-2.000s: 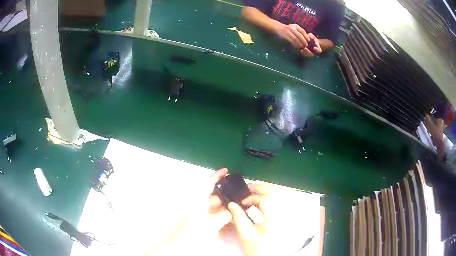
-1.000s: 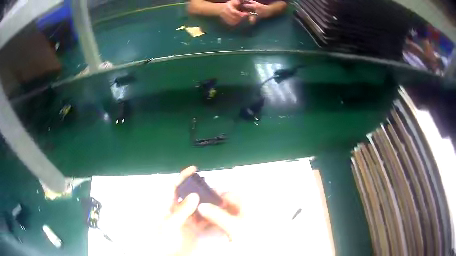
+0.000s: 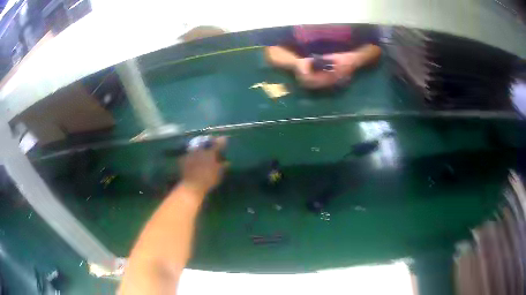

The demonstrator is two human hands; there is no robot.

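My left hand (image 3: 202, 164) is stretched out over the green belt (image 3: 230, 213) at the centre left, palm down and blurred. Its fingertips are by a small dark and pale thing (image 3: 199, 142) near the belt's far edge; I cannot tell whether they grip it. My right hand is not in view. The black adapter case seen before is not visible. The white work sheet (image 3: 300, 282) shows only at the bottom edge.
On the belt lie a yellow-flecked unit (image 3: 274, 173), dark adapter pieces (image 3: 317, 201) and a cord bundle (image 3: 267, 238). Stacked boards (image 3: 490, 253) stand at right, a pale post (image 3: 63, 213) at left. Across the belt, a person's hands (image 3: 323, 70) hold something dark.
The view has shifted forward over the belt. My left hand has left the black case and reached far out to the belt's far side. My right hand and the case have gone out of view.
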